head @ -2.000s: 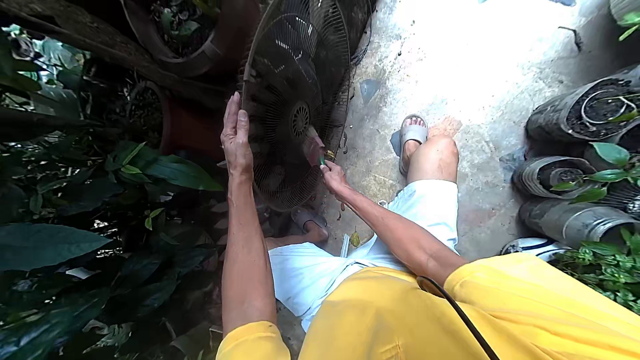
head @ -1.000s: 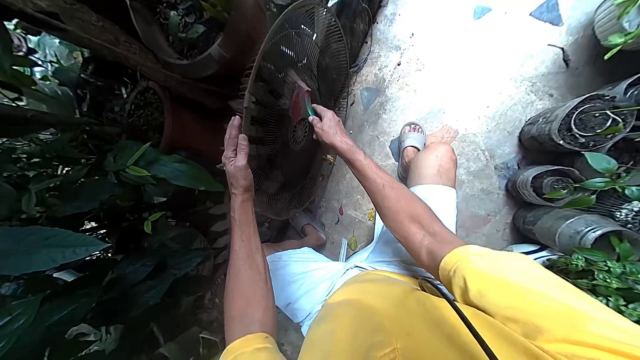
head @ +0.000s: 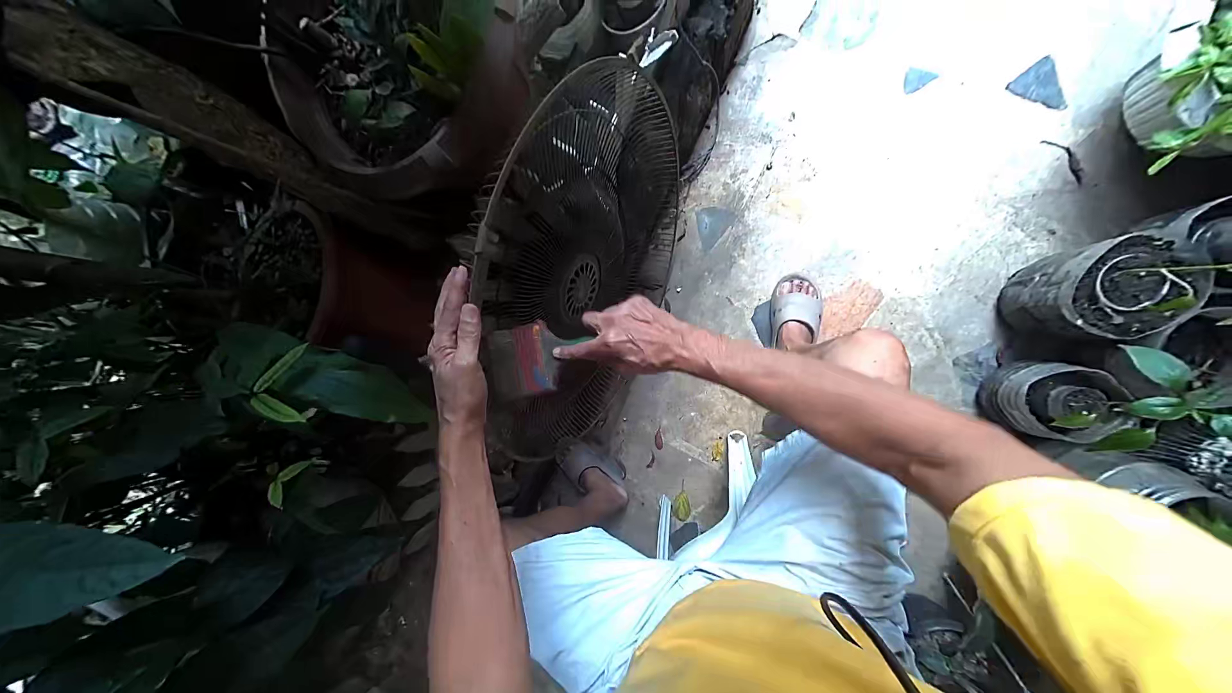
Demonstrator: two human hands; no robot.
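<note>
A round wire fan guard [head: 597, 192] with a dark, dusty look stands tilted in front of me, its hub ring at the centre. My left hand [head: 456, 361] rests against its left rim, palm toward it and fingers pointing up. In my right hand [head: 630, 337] is the greenish handle of a flat brush [head: 532, 359] with a red and blue band. The brush lies over the lower left part of the guard, its bristles blurred. Whether the bristles touch the wires cannot be told.
A large plant pot [head: 423, 159] is at the upper left, above leafy plants [head: 318, 375]. Black plant bags [head: 1068, 289] line the right side of the concrete floor [head: 866, 183]. A white plastic piece [head: 739, 472], perhaps a seat part, shows between my legs.
Between the last frame and now, my right hand has brought the brush from the upper part of the guard down to its lower left. My left hand has stayed at the rim.
</note>
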